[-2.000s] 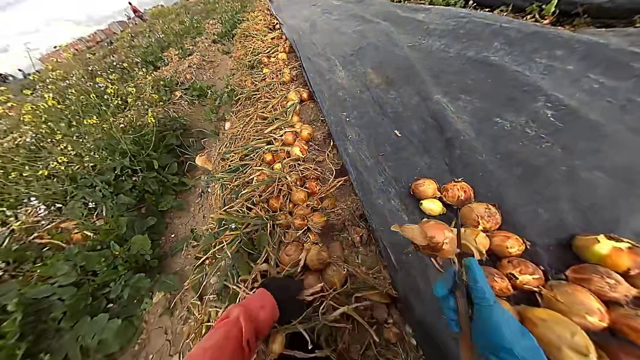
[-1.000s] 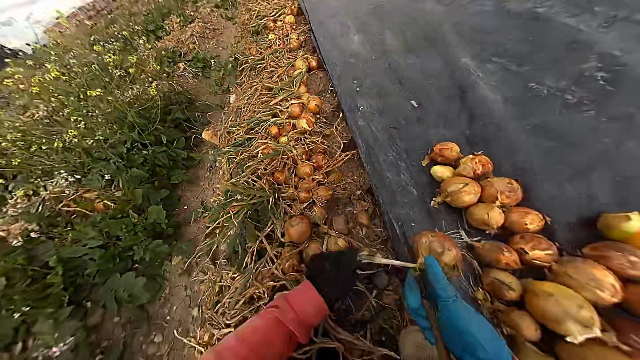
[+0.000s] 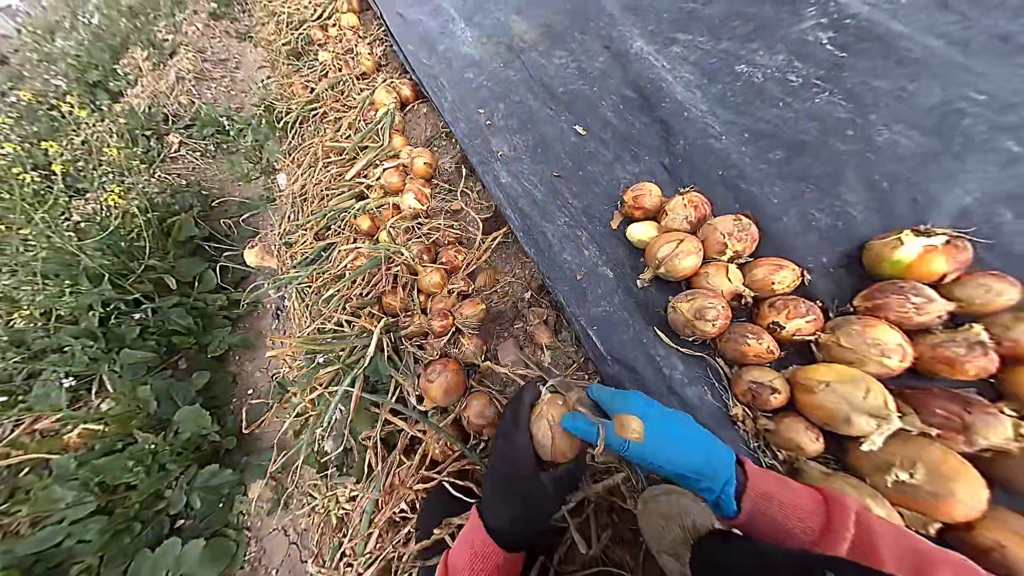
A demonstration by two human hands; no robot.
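My left hand, in a black glove, grips a brown onion low in the middle of the view. My right hand, in a blue glove, reaches against the onion's right side, its thumb and fingers around a thin tool, seemingly a knife, whose blade points up and left behind the onion. Most of the tool is hidden by the glove. A small dry skin scrap lies on the blue glove. Left of the black glove, more onions lie on the soil among dry stalks.
Black plastic sheeting spans the right side, with several onions grouped on it. A row of dry onion tops and bulbs runs up the middle. Green weeds grow at the left. A shoe shows at the bottom.
One second ago an onion was by my right hand, its stalk stretched to my left hand. My hands are now together around an onion. The group on the sheet has gained an onion since then.
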